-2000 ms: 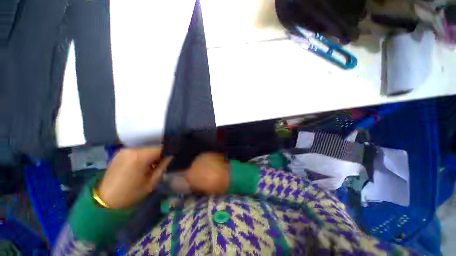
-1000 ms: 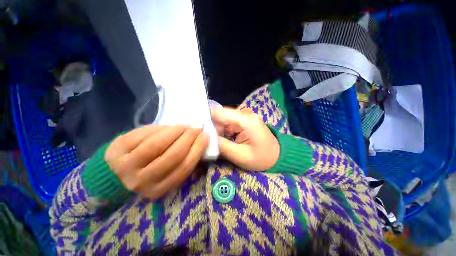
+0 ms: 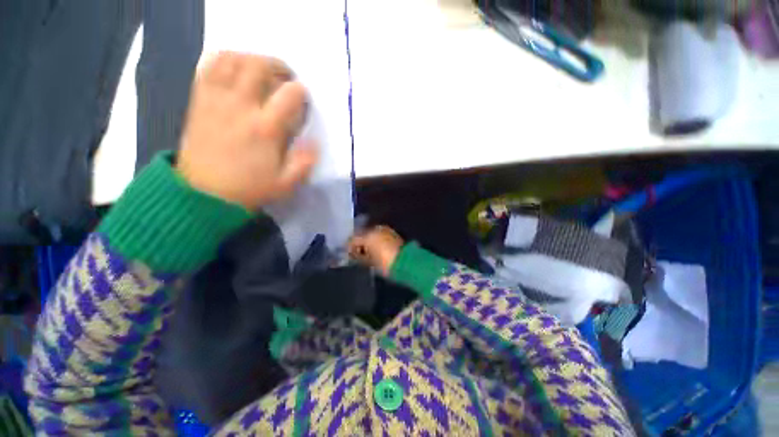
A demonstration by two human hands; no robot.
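A pale strip of cloth (image 3: pixel 329 183) with a thin dark right edge lies over the white table and hangs past its front edge. My left hand (image 3: pixel 243 128) is over the strip's left side, fingers spread and blurred; whether it touches the cloth is unclear. My right hand (image 3: pixel 376 247) is closed at the strip's lower right edge, below the table edge, pinching the cloth. Dark cloth (image 3: pixel 226 316) hangs under my left forearm toward my lap. More of the dark garment panel (image 3: pixel 55 111) lies at the left of the table.
Turquoise thread snips (image 3: pixel 559 53) and a pale curled roll (image 3: pixel 694 77) lie on the white table (image 3: pixel 512 128) at the right. A blue basket (image 3: pixel 741 282) with striped and white scraps (image 3: pixel 568 247) stands below the table edge at the right.
Both hands were together near my chest on the pale strip. My left hand has moved up over the table and opened; my right is slightly lower. The view again takes in the table.
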